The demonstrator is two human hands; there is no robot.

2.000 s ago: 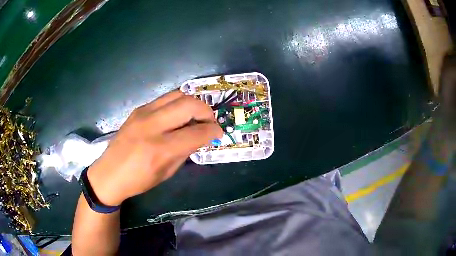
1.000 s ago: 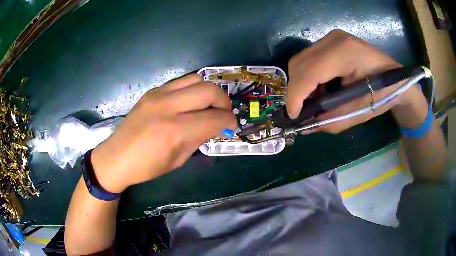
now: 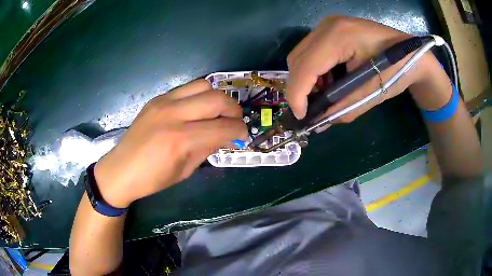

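Note:
A white power strip housing lies open side up on the green bench. Inside are a circuit board with a yellow block, brass strips and thin wires. My left hand is over its left side, with thumb and finger closed at a blue component. My right hand grips the black soldering iron, which has a pale feed tube alongside. The iron's tip points down-left to the lower part of the housing, close to the blue component. My hands hide the housing's left and upper right parts.
A pile of brass strips lies at the left end of the bench. A clear plastic bag lies between it and my left wrist. A brown edge bounds the bench at the right. A black crate is below the bench edge.
My right hand came into view with the soldering iron after the first frame. Since the second frame it has moved slightly left and up. The housing sits slightly further left; my left hand stays at the blue component.

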